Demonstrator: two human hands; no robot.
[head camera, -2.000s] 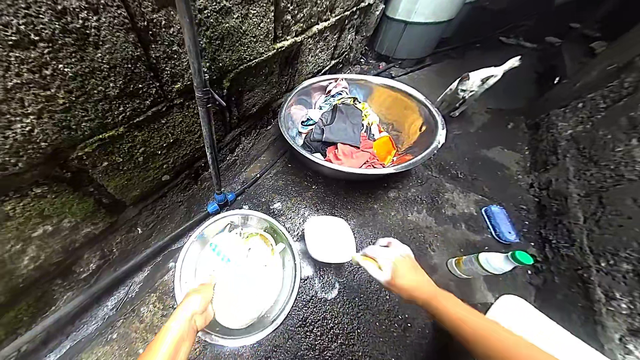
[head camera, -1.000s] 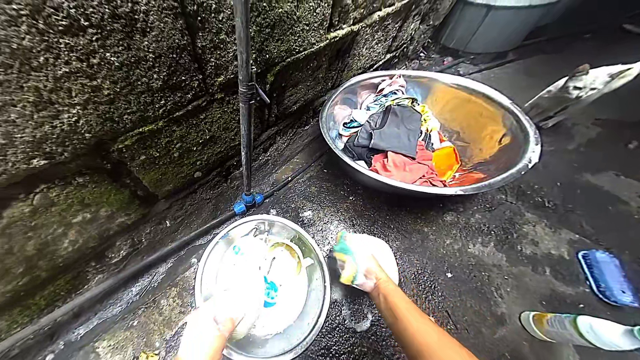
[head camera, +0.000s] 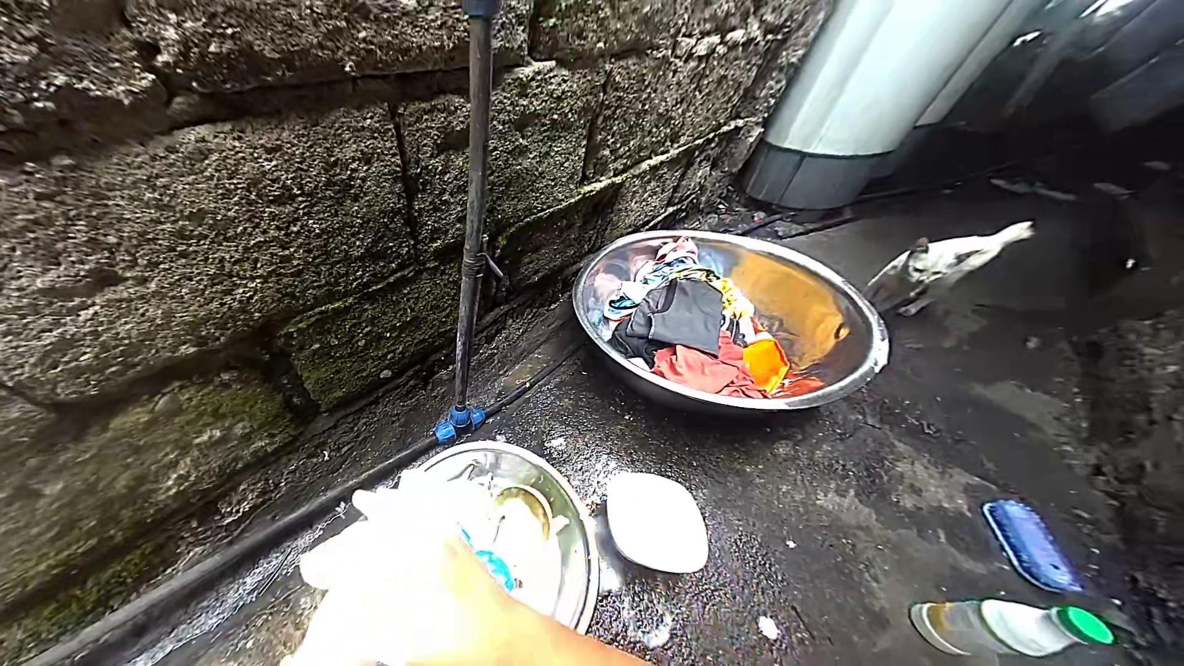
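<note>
My right hand (head camera: 435, 555), washed out by glare, reaches from the bottom edge over the left side of a metal basin (head camera: 587, 564). Its fingers and whatever they may hold cannot be made out. My left hand cannot be told apart from the bright patch at the lower left. Pale dishes and a blue item (head camera: 497, 569) lie partly hidden in the basin. Right beside the basin, on the wet ground, is a white rounded-square dish (head camera: 657, 523).
Behind stands a large metal basin (head camera: 846, 375) holding crumpled clothes (head camera: 684, 319). A cat (head camera: 943, 264) is near its right side. A blue oblong item (head camera: 1031, 544) and a green-capped bottle (head camera: 1013, 627) lie at right. A pipe (head camera: 474, 203) rises by the block wall (head camera: 213, 231).
My right hand has moved left from the white dish to over the smaller basin. The green and yellow item it held against the dish one second ago is not discernible now.
</note>
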